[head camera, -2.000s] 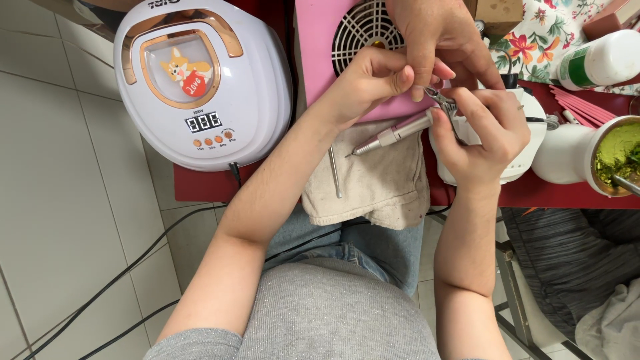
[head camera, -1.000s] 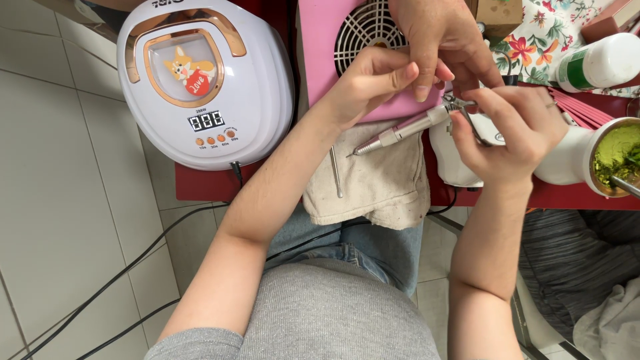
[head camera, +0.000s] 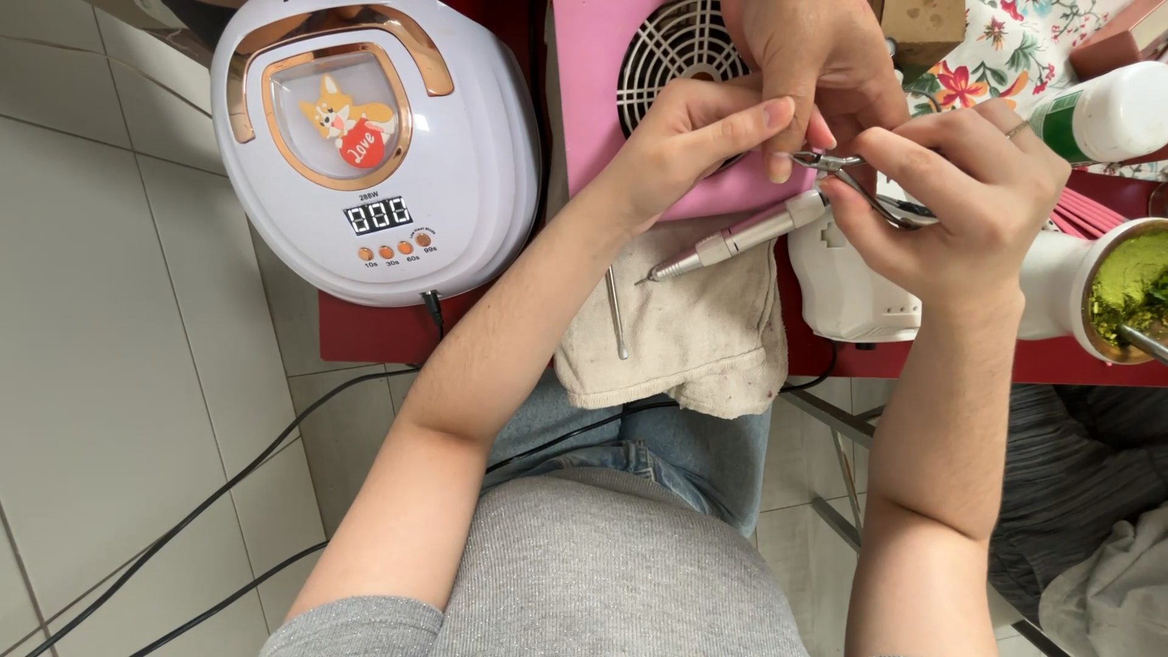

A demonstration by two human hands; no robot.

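My right hand [head camera: 958, 192] grips a pair of metal cuticle nippers [head camera: 867, 187], whose jaws touch or nearly touch a fingertip of another person's hand [head camera: 812, 64]. From the left, my left hand [head camera: 703, 137] holds that person's fingers, thumb uppermost; its other fingers are partly hidden. Both hands are over the edge of a pink nail dust collector [head camera: 593, 119] with a round fan grille [head camera: 680, 46]. Just below lies an electric nail drill handpiece [head camera: 739, 239] on a beige cloth [head camera: 693, 338], beside a thin metal cuticle pusher [head camera: 617, 315].
A white nail lamp [head camera: 484, 182] stands at the left of the red table [head camera: 365, 333]. On the right are a white drill unit [head camera: 849, 283], a cup of green herb [head camera: 1131, 292] with a metal straw, a white and green bottle [head camera: 1113, 114], pink files [head camera: 1081, 214] and a box [head camera: 922, 27].
My right hand has moved a little to the right compared with two seconds ago, and the nippers show more plainly. My left hand stays on the other person's fingers.
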